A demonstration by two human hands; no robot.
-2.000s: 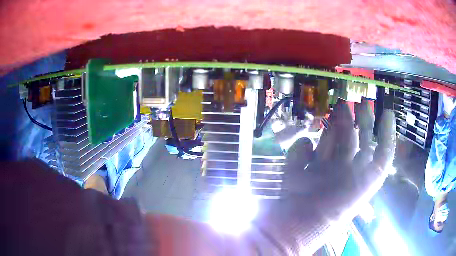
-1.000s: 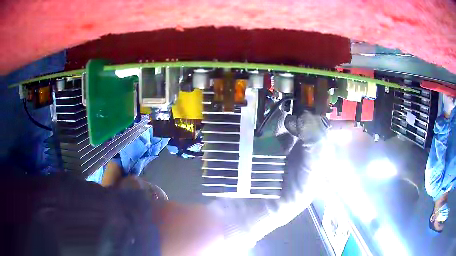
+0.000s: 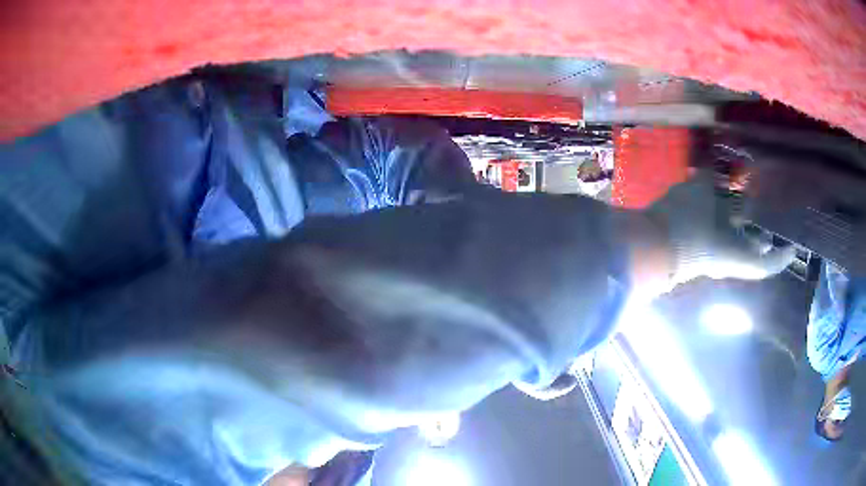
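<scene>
A blue-sleeved arm reaches across the view from the left. Its light-gloved hand (image 3: 707, 252) is blurred at the right, beside a dark blurred object (image 3: 807, 190) with fine parallel lines, possibly the circuit board with its heatsinks. The fingers and their contact with the object are unclear. I cannot tell whether this is my left or my right hand. A patch of skin (image 3: 290, 476) shows at the bottom edge, too cut off to identify. Red foam (image 3: 427, 27) fills the top edge.
The view looks upside down. Blue smock cloth (image 3: 142, 180) fills the left. A red bar (image 3: 456, 102) crosses the upper middle, with a red panel (image 3: 650, 166) to its right. A person's blue-clad leg and shoe (image 3: 834, 323) show at the right edge. Bright lamps (image 3: 726, 320) glare below.
The large circuit board and the dark red pad behind it have left the middle. The gloved hand has moved right, and the blue sleeve now covers much of the view.
</scene>
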